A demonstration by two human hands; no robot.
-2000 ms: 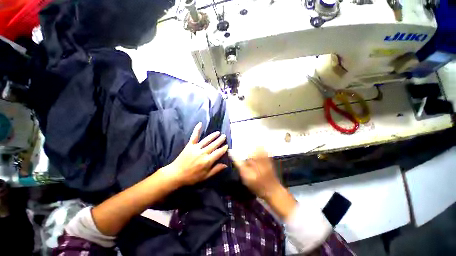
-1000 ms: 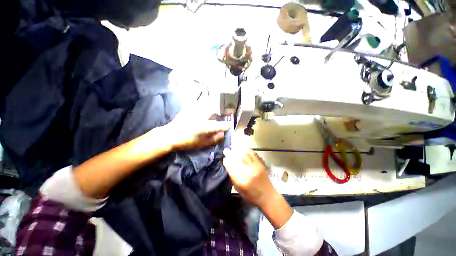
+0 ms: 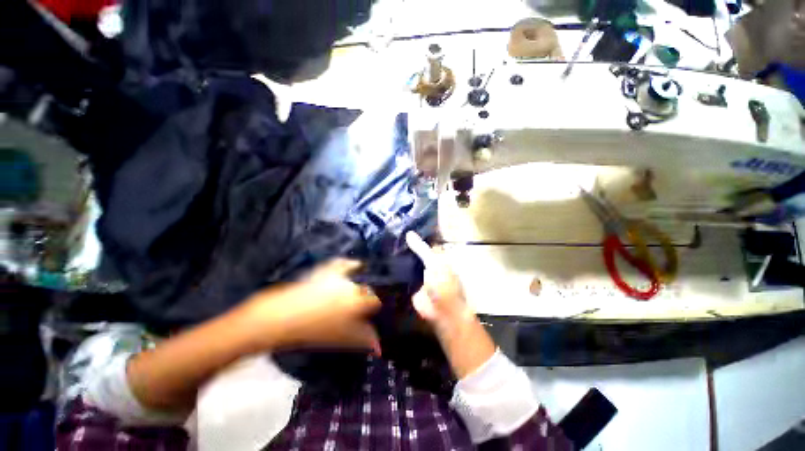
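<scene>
A dark navy garment [image 3: 221,194] lies heaped left of the needle and down to the lap, with a shiny, brightly lit part at the needle area. The white JUKI sewing machine [image 3: 565,132] stands at right, its needle end by the cloth edge. My left hand [image 3: 340,308] is blurred, over the lower part of the garment; whether it grips cloth cannot be told. My right hand [image 3: 439,286] is at the garment's right edge, in front of the needle, index finger extended towards the cloth; its grip is unclear.
Scissors with red and yellow handles [image 3: 637,255] lie on the machine bed [image 3: 512,282]. A tan tape roll [image 3: 534,40] lies behind the machine. A black phone [image 3: 589,417] lies on a pale surface below right. A clear plastic bag [image 3: 101,352] is at lower left.
My left hand has moved back from the needle area towards the lap. My right hand stays near the cloth edge, its index finger now extended. The view has shifted.
</scene>
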